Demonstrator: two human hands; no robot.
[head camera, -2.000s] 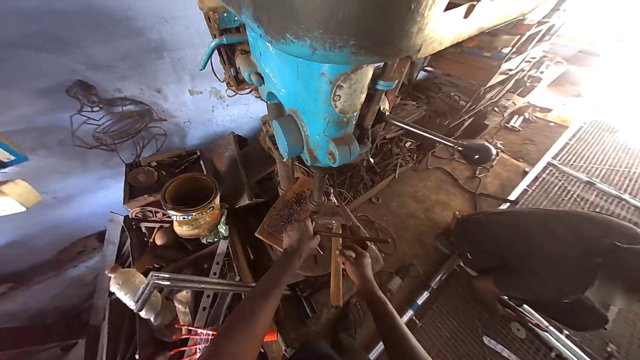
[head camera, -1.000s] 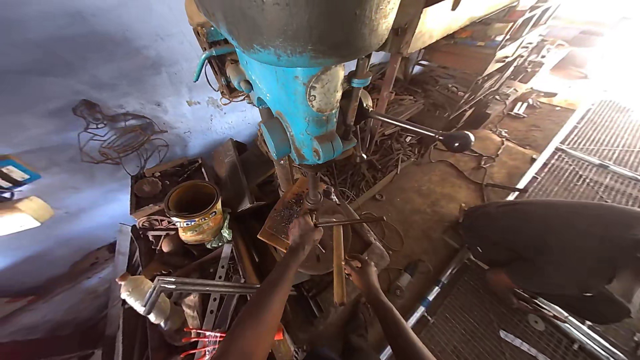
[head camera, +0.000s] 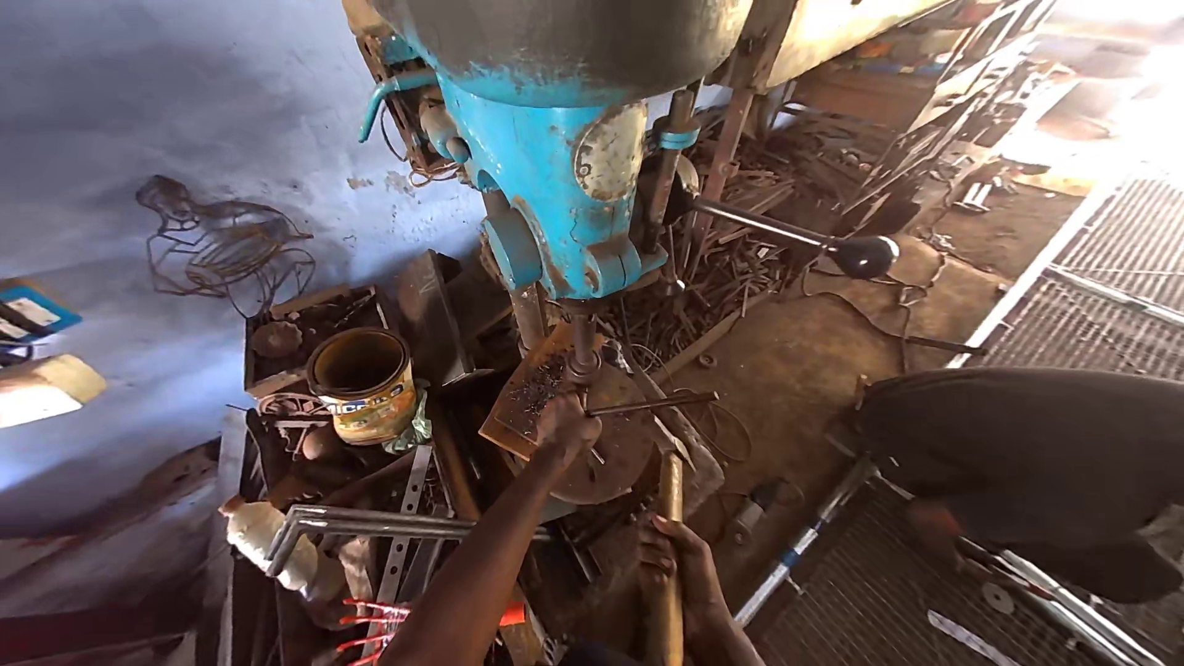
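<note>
A blue drill press (head camera: 564, 185) fills the upper middle, its spindle (head camera: 583, 342) pointing down over a round metal table (head camera: 606, 467). My left hand (head camera: 566, 427) is at the spindle's lower end, fingers curled; what it grips is hidden. A dark metal rod (head camera: 652, 404) extends right from beside it. Left of the spindle lies a tilted wooden board (head camera: 504, 412) strewn with metal shavings. Below and to the right, my right hand (head camera: 680, 564) is closed around a wooden handle (head camera: 671, 527), held upright in view; I cannot tell whether a tool head is on it.
A paint bucket (head camera: 363, 379) and a box of metal parts (head camera: 319, 310) stand left. Bent square metal tubes (head camera: 379, 523) cross the lower left. The press's feed lever (head camera: 768, 222) sticks out right. Another person (head camera: 1017, 472) bends over a metal grille (head camera: 860, 592) at right.
My right hand and the wooden handle have moved down, away from the spindle and the metal rod. My left hand stays by the spindle.
</note>
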